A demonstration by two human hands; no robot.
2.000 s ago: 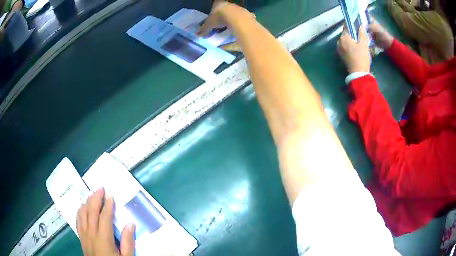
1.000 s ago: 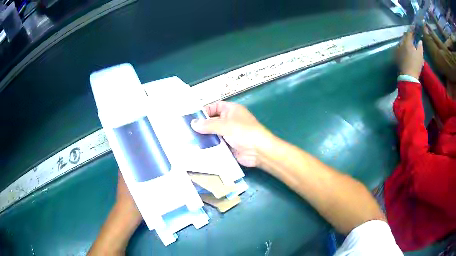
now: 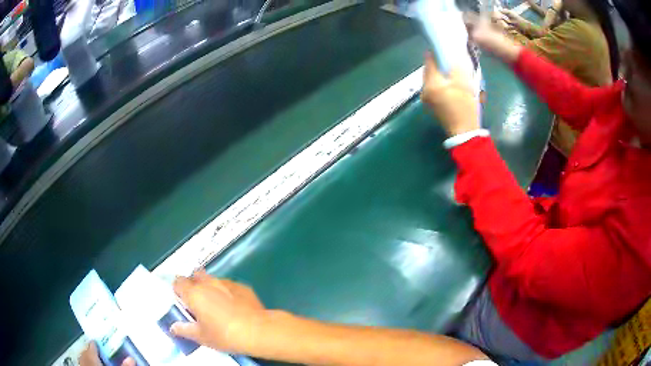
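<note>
A carton blank [image 3: 143,311] with pale blue and white faces lies low at the left, its two rounded top flaps pointing up over the rail. Its lower part is cut off by the picture's edge. Dark window panels [image 3: 175,329] show on it. My right hand [image 3: 218,311] grips its right side, thumb on the face by the window panel. My left hand [image 3: 93,355] is at its lower left edge, mostly cut off, with only fingertips showing.
The white belt rail [image 3: 285,182] runs diagonally between the dark conveyor belt [image 3: 214,129] and the green worktop [image 3: 342,236]. A person in a red sleeve [image 3: 500,207] at the right holds a pale blank [image 3: 446,36]. Another person in a brown top [image 3: 582,53] sits beyond. Pale upright pieces stand on the far ledge.
The blank and my hands have moved down and left in the picture. The view has turned, and the person in red now appears larger and nearer. My left hand is now mostly out of frame.
</note>
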